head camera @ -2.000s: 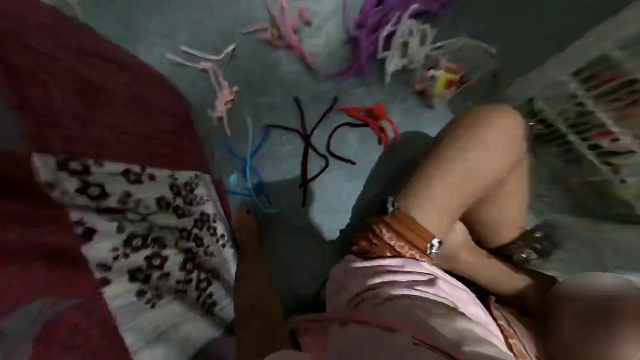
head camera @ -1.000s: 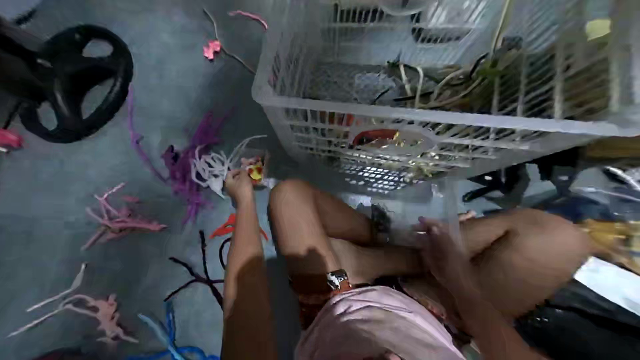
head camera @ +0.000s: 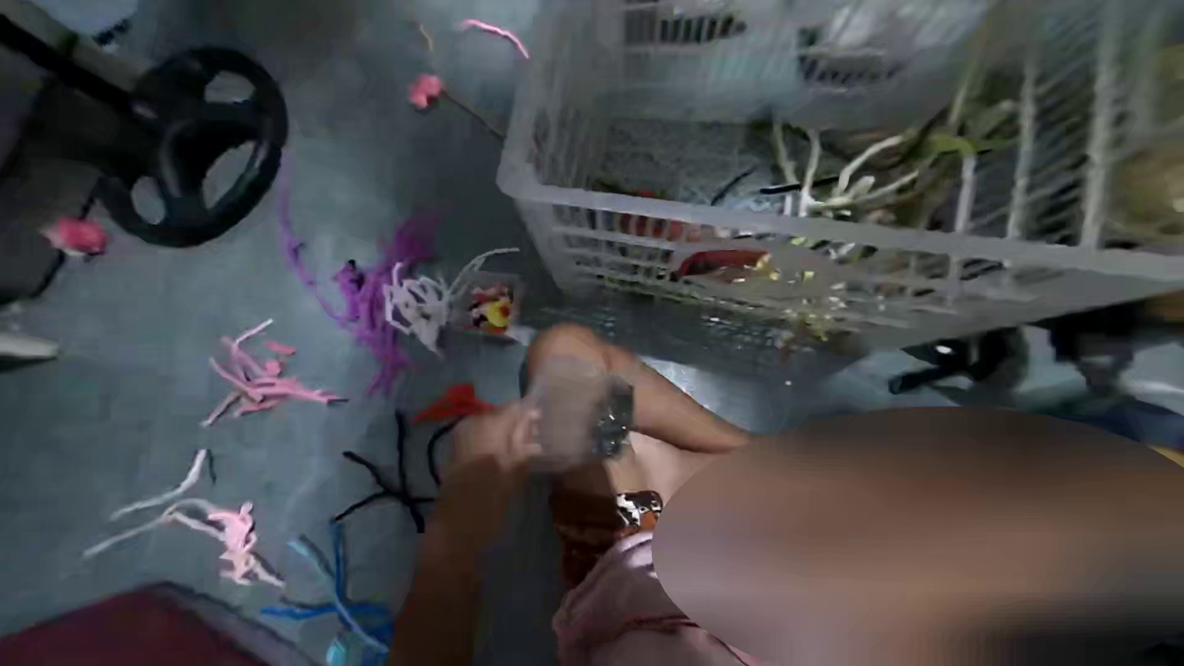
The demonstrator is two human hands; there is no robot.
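Note:
My left hand (head camera: 490,435), blurred, grips a small clear plastic container (head camera: 569,416) with something dark and shiny at its right end, over my bent knee. My right hand cannot be seen; a large blurred patch covers the lower right. Red fuzzy stems (head camera: 455,403) and black ones (head camera: 398,486) lie beside my left hand. Beyond it are white stems (head camera: 421,305), purple stems (head camera: 375,301) and a small clear box (head camera: 490,307) of colourful pieces. Pink stems (head camera: 264,379), pale pink pieces (head camera: 236,541) and blue stems (head camera: 342,601) lie on the floor to the left.
A large translucent plastic crate (head camera: 666,208) holding stems and other items stands at the upper right. At the upper left is a black toy-like steering wheel (head camera: 185,148). A pink flower-like piece (head camera: 425,91) lies near the crate. Dark red fabric (head camera: 148,624) shows at the lower left.
My left hand has moved from beside the small box of colourful pieces back to my knee and now holds a clear container. My right hand, visible one second ago, is out of sight.

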